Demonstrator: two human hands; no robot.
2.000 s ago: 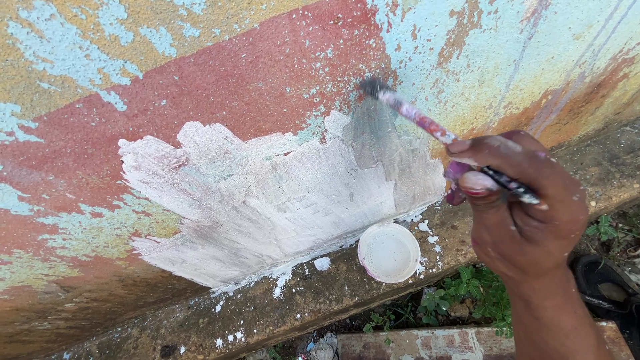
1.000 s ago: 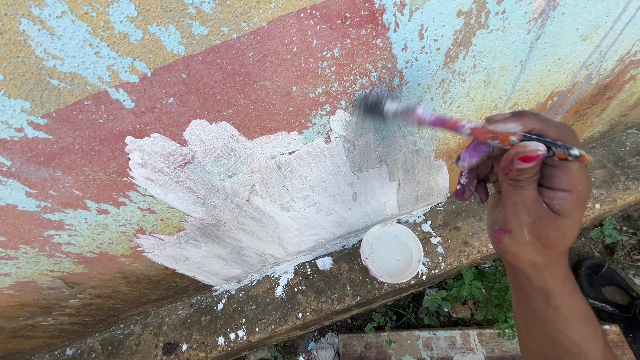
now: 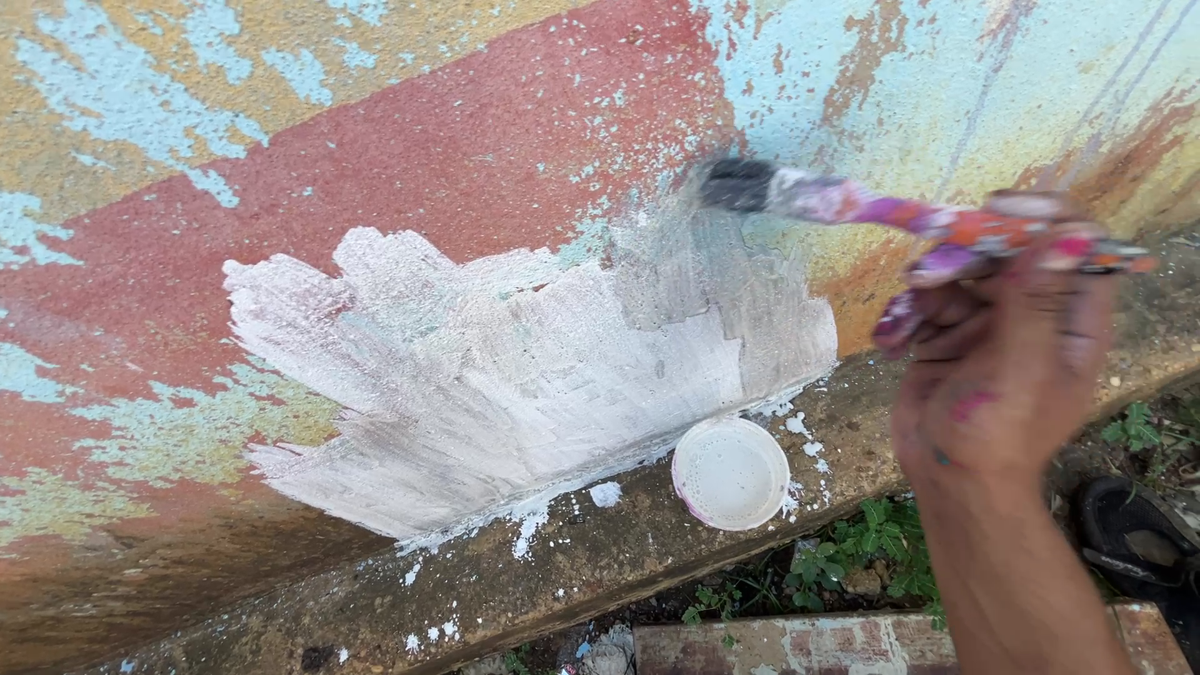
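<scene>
My right hand (image 3: 1003,328), stained with paint, grips a paint-smeared paintbrush (image 3: 872,206) by its handle. The brush's dark bristles lie against the painted wall (image 3: 525,141), at the top of a thin greyish coat over the red and pale blue paint. To the left of that coat spreads a patch of white paint (image 3: 525,366). Below the hand's reach, a small round tub of white paint (image 3: 731,473) stands on the concrete ledge, close to the wall's foot. My left hand is out of view.
The narrow concrete ledge (image 3: 600,562) runs along the wall and bears white splashes. Beyond it are green weeds (image 3: 881,544), a paint-marked slab (image 3: 806,647) at the bottom and a black sandal (image 3: 1134,539) at the lower right.
The brush has swept over the upper part of the greyish coat, which reaches farther up than two seconds ago. My right hand has tilted and keeps its hold; the tub has stayed in place.
</scene>
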